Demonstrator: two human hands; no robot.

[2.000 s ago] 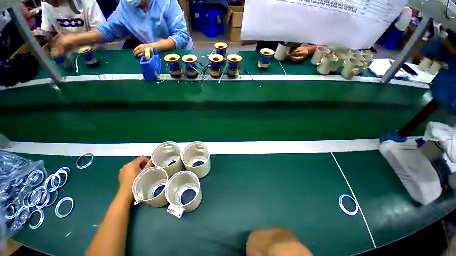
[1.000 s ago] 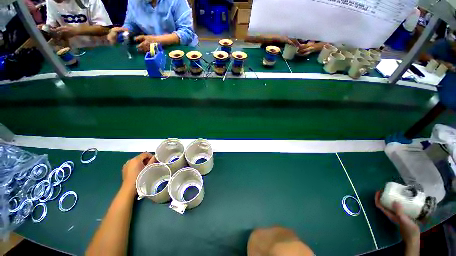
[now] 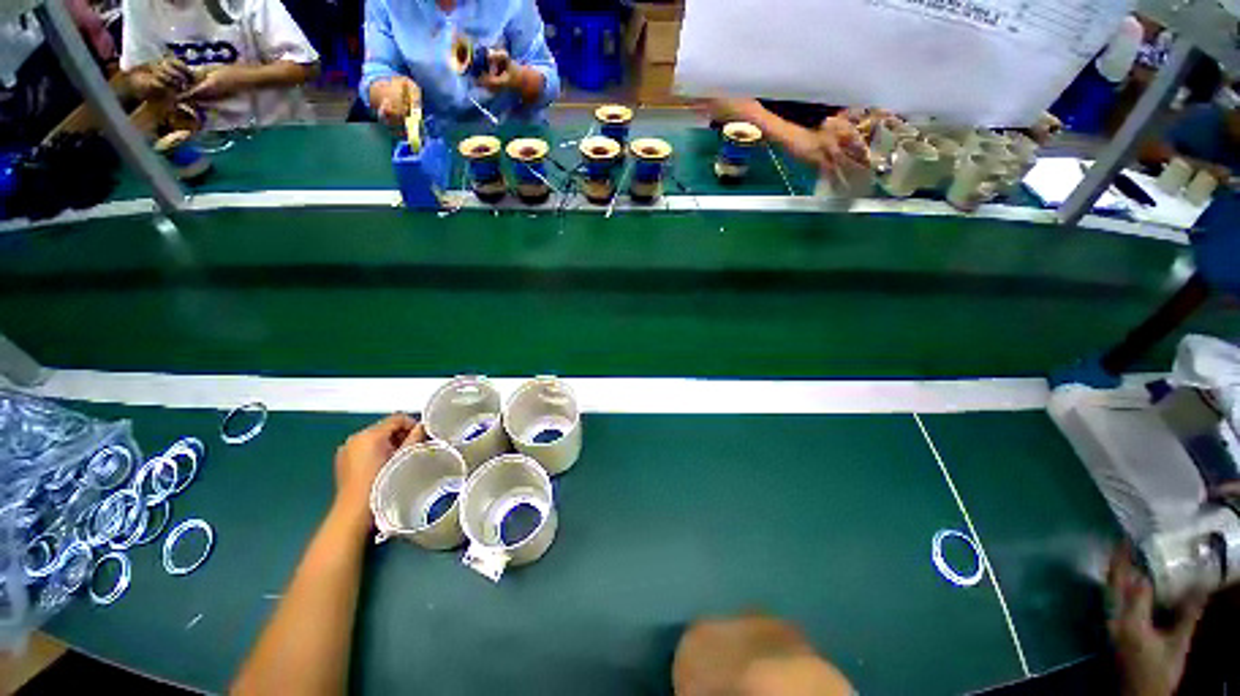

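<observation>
Several cream cup-shaped housings stand in a tight cluster on the green bench, with the front-left one [image 3: 420, 498] and the front-right one [image 3: 509, 511] nearest me. A small tab sticks out at the front-right housing's base. My left hand [image 3: 375, 460] is at the cluster's left side, its curled fingertips partly hidden at the housings; its grip cannot be made out. My right hand or wrist [image 3: 755, 658] shows as a rounded, partly blurred shape cut off by the bottom edge; its fingers are not visible.
A clear bag of rings [image 3: 61, 510] lies at left, with loose rings [image 3: 188, 547] beside it. One ring [image 3: 957, 558] lies at right. A neighbour's hand [image 3: 1150, 619] holds a pale housing at far right. Coil assemblies [image 3: 598, 166] stand across the green conveyor [image 3: 612, 306].
The neighbour's hand with the pale housing has moved right. Across the conveyor, a coworker has raised a coil and reached to the blue dispenser. My hands have barely moved.
</observation>
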